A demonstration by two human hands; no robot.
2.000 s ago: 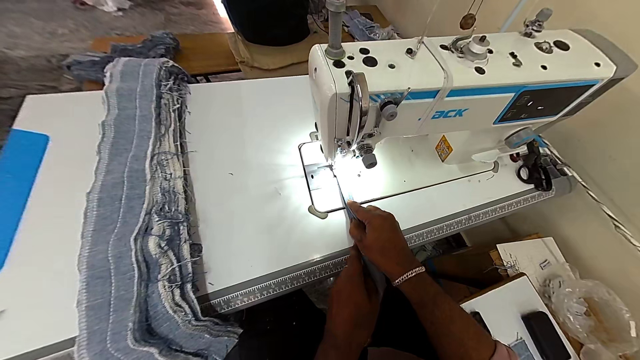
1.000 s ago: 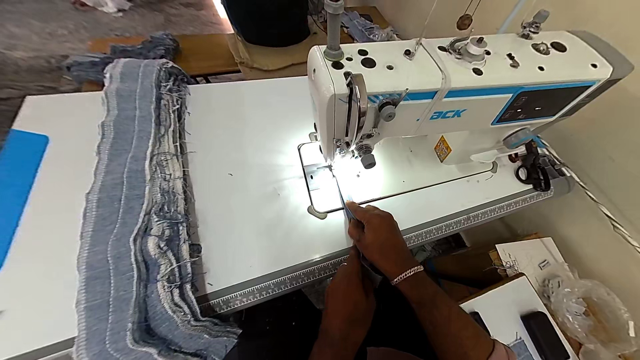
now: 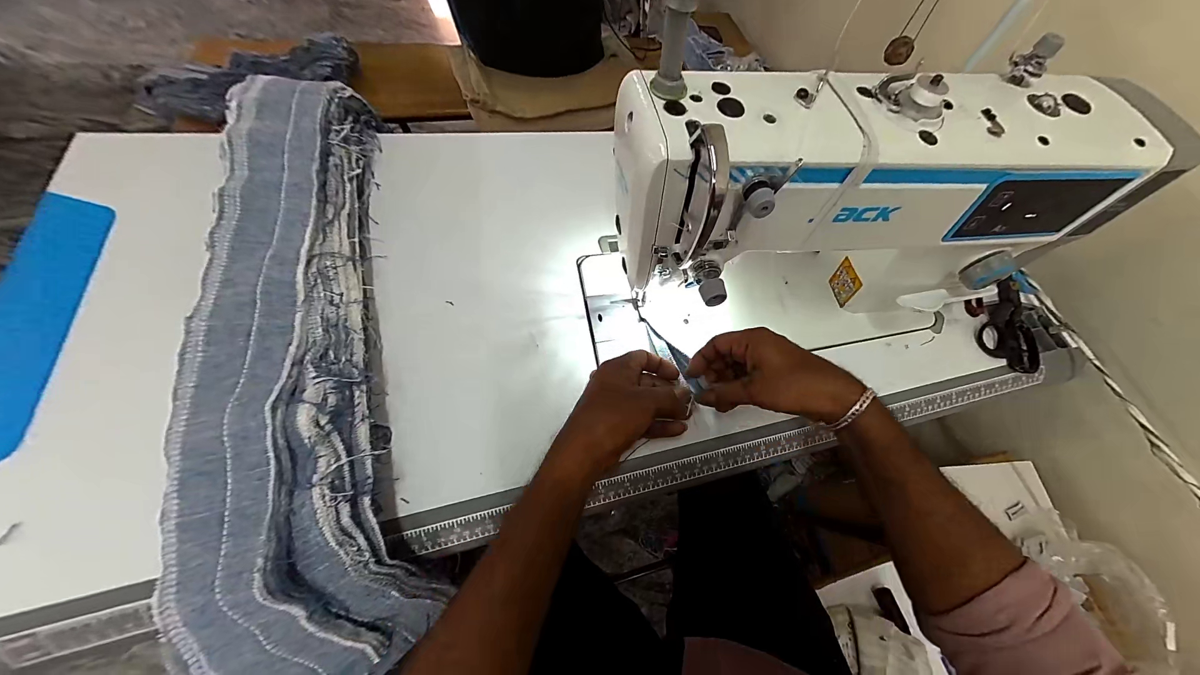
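Note:
A narrow strip of blue denim [image 3: 667, 351] runs from under the presser foot [image 3: 639, 302] of the white sewing machine [image 3: 900, 141] toward me. My left hand [image 3: 642, 401] pinches the strip's near end from the left side. On the right, my right hand [image 3: 764, 375] holds the same end between thumb and fingers, close to the left fingertips. Just what lies between the fingertips is partly hidden. A long stack of denim pieces [image 3: 253, 309] with stitched, frayed edges lies left of the machine and hangs over the table's front edge.
Black-handled scissors [image 3: 1008, 337] rest at the machine's right end. A measuring tape [image 3: 750, 455] runs along the table's front edge. A blue patch [image 3: 52, 300] marks the table's left side. Clear plastic bags [image 3: 1106, 572] lie low at the right, and a wooden bench [image 3: 403, 80] stands behind.
My left hand has come up from below the table edge to the strip beside the needle plate. My right hand has shifted a little right, and more of the strip shows.

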